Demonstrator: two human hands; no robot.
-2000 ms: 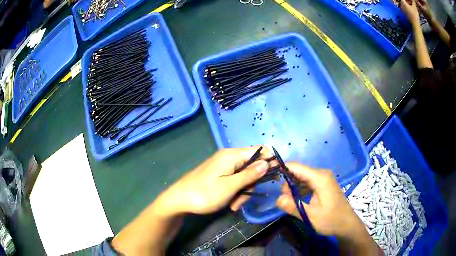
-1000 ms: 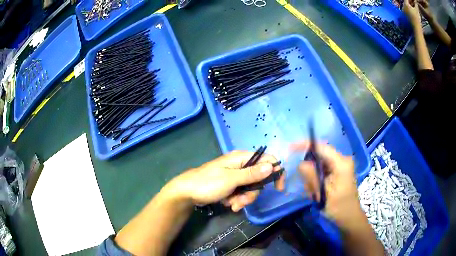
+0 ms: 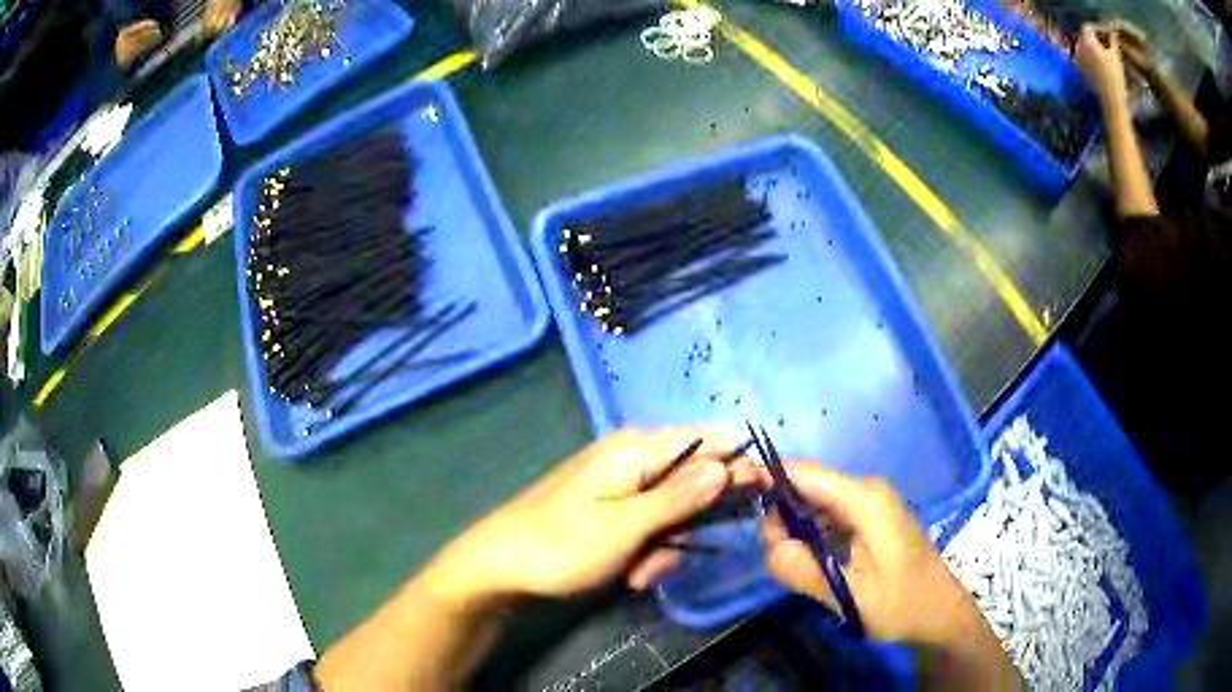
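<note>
My left hand [image 3: 615, 507] is closed around a few black sleeved pieces [image 3: 672, 464], whose ends stick out past the fingers; the rest is hidden in the hand. My right hand [image 3: 865, 548] holds dark thread snips [image 3: 800, 519], blades pointing up and left, close to the left fingertips. Whether the blades touch a piece I cannot tell. Both hands are over the near edge of the blue work tray [image 3: 865, 338]. A row of black pieces with shiny tips lies at its top left, with dark specks on its floor.
A blue supply tray [image 3: 507, 291] piled with black pieces stands left. A white sheet [image 3: 196, 541] lies at lower left, beside crumpled clear plastic [image 3: 30, 493]. A bin of white pieces [image 3: 1047, 561] is lower right. Another person's hands [image 3: 1101, 61] are at upper right.
The right hand with the snips was a little apart from the left hand one second ago and is now back beside its fingertips. The view has tilted slightly up, showing more of the far bench.
</note>
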